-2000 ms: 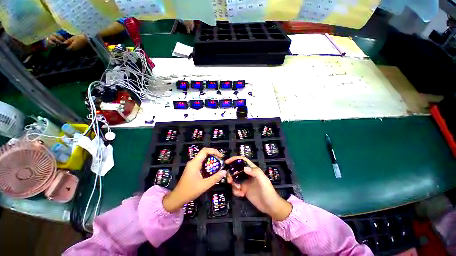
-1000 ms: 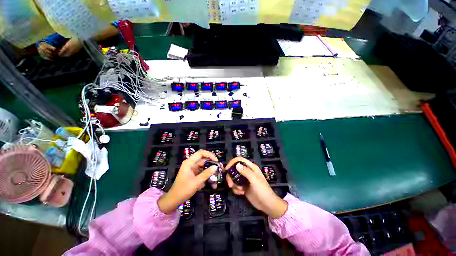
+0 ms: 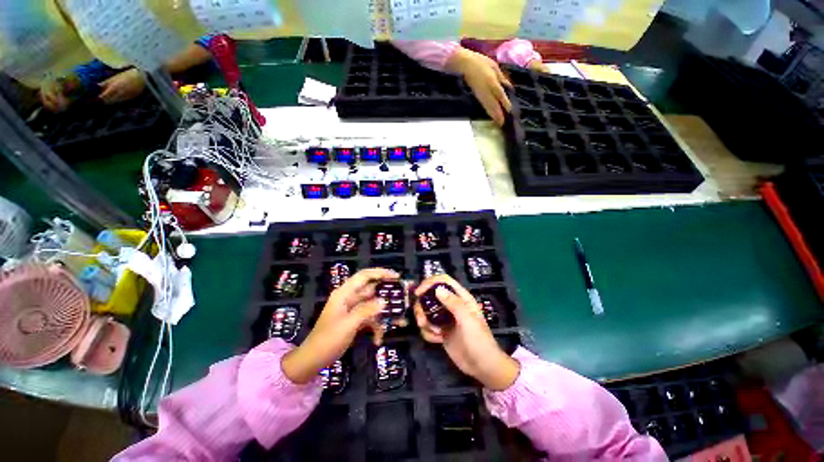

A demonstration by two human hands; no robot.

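My left hand (image 3: 348, 316) holds a watch body without strap (image 3: 391, 301), its face towards me with rows of small light marks. My right hand (image 3: 465, 334) holds another dark watch body (image 3: 437, 305), thumb across it. Both are held close together, not touching, above the black foam tray (image 3: 355, 414). Watches with coloured marks sit in the tray's upper pockets, such as one in the fourth row (image 3: 389, 366). A pocket at the lower middle looks bare. A dark piece lies in the pocket right of it. My hands and sleeves hide several pockets.
Beyond are two rows of small lit displays (image 3: 370, 154), a tray stack (image 3: 397, 86) and another person's hand (image 3: 488, 83) on a second black tray (image 3: 587, 131). Left: cables (image 3: 203, 135), pink fan (image 3: 43, 316), yellow basket (image 3: 135, 293). Right: marker pen (image 3: 588, 275), side tray (image 3: 682, 411).
Another person's hands have appeared at the back with a second black tray, now on the white sheet right of the stack. My left hand's watch has turned its face towards me.
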